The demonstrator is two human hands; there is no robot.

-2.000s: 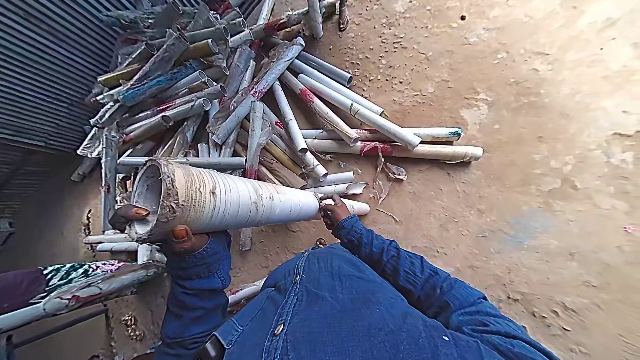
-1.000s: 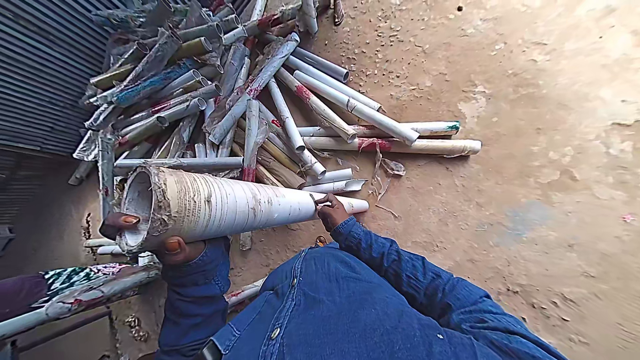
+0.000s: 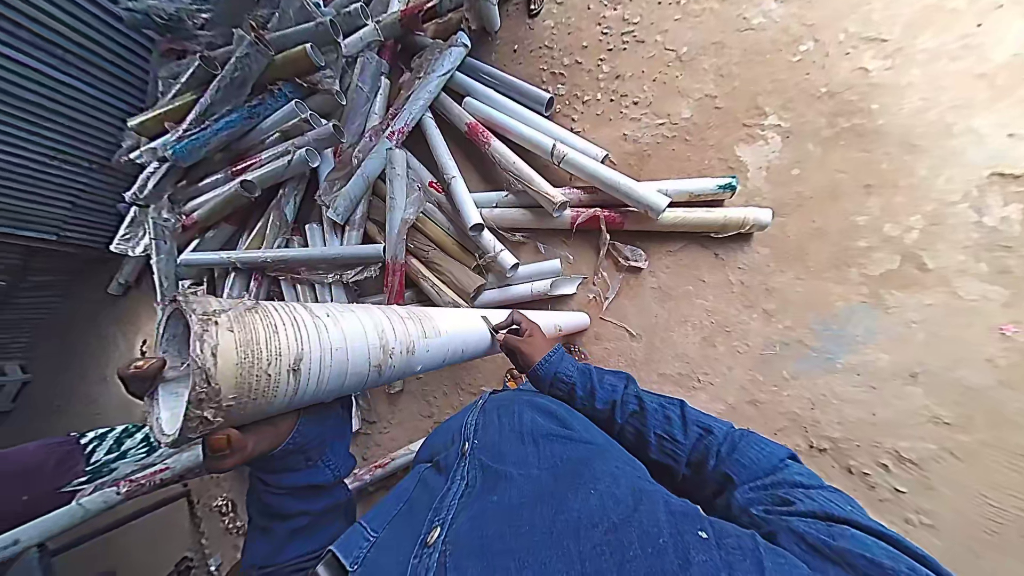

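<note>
A long whitish tube [image 3: 344,344] lies across the view in front of my body, its open, ragged-edged end at the left. Brown ring marks cover its left half. Under that end, my left hand [image 3: 236,448] supports the tube, with much of the hand hidden behind it; fingertips show at the far left of the opening. My right hand [image 3: 522,340] is at the narrower right part, the fingers pinching a small thin dark object [image 3: 488,324] against the surface. What this small object is, I cannot tell.
Beyond the tube lies a heap of pipes [image 3: 288,168], many wrapped in plastic film, some with red or blue marks. A corrugated metal sheet [image 3: 72,120] stands at the left. Another person's patterned sleeve [image 3: 112,456] and a pipe [image 3: 104,512] are at lower left. Sandy ground [image 3: 800,320] extends rightward.
My right hand has shifted slightly left along the tube since two seconds ago. My left hand stays at the wide end.
</note>
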